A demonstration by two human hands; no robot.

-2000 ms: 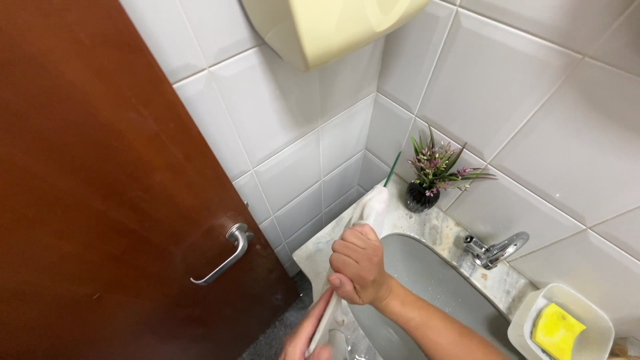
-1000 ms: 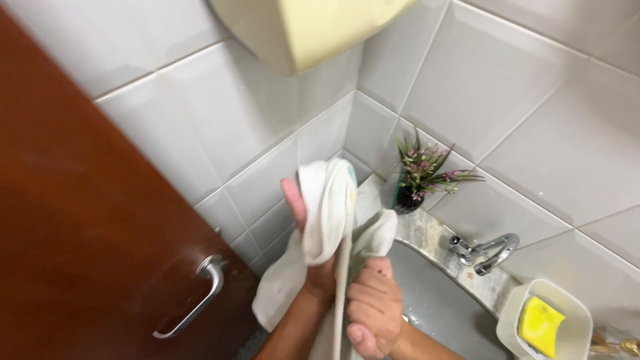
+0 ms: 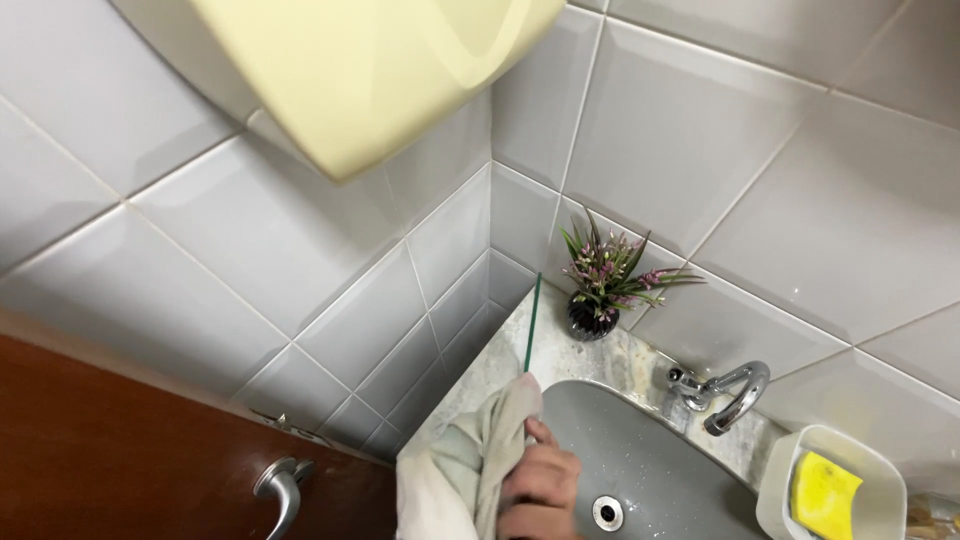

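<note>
A whitish cloth (image 3: 465,457) hangs bunched over the marble counter's left side at the bottom of the view. My right hand (image 3: 540,480) grips it from the right, beside the grey sink basin (image 3: 645,457). A thin green-edged strip, perhaps the edge of a glass pane (image 3: 533,322), rises from the top of the cloth; most of it is hidden. My left hand is not visible; the cloth may cover it. Behind the cloth, a small dark vase (image 3: 591,319) with purple-flowered plant stands on the marble counter (image 3: 615,360).
A chrome faucet (image 3: 724,394) stands at the basin's back edge. To its right, a white plastic container (image 3: 885,480) holds a yellow sponge (image 3: 823,495). A cream wall dispenser (image 3: 375,67) juts out above. The brown wooden door (image 3: 150,450) with a metal handle (image 3: 285,487) is at lower left.
The cloth, raised and draped over my left hand a second ago, is now lower by the counter. My left hand has gone out of sight. The view has shifted.
</note>
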